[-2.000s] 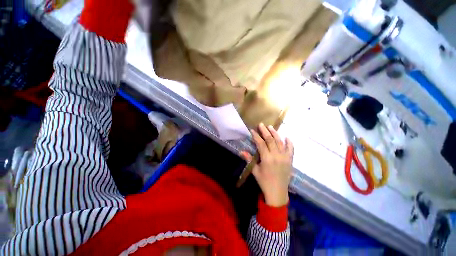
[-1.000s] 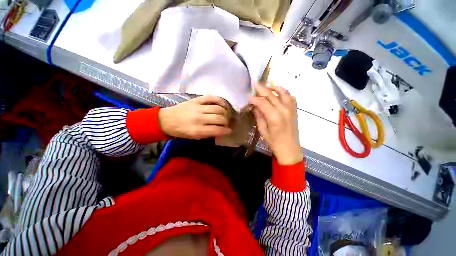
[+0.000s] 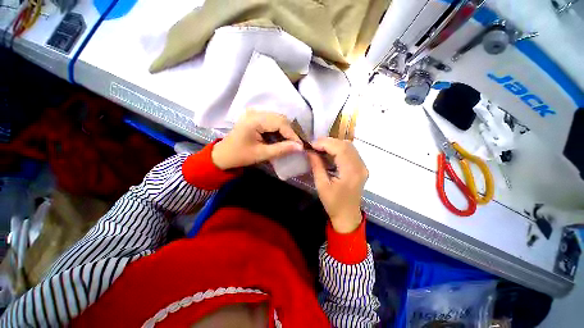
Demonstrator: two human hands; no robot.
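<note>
My left hand (image 3: 259, 142) and my right hand (image 3: 339, 172) meet near the table's front edge, fingertips pinching a small dark brown piece of cloth (image 3: 303, 142) between them; its exact shape is mostly hidden. White-lilac lining cloth (image 3: 272, 86) lies behind and under my hands, with a corner hanging at the edge. The khaki garment panel (image 3: 288, 18) lies bunched beyond it. A narrow tan strip (image 3: 348, 122) runs from the needle area toward my right hand. The presser foot and needle area (image 3: 392, 63) is beyond my hands.
Scissors (image 3: 462, 176) with red and orange-yellow handles lie right of my hands. A black pad (image 3: 456, 104) and white bits (image 3: 496, 128) lie behind them. The white sewing machine (image 3: 544, 67) stands at right. A blue crate (image 3: 419, 272) with a clear plastic bag (image 3: 448, 307) is below the table.
My left arm came down from the upper left to the table edge. Since one second ago, both hands have drawn together at the fingertips; the brown piece is now mostly covered by them.
</note>
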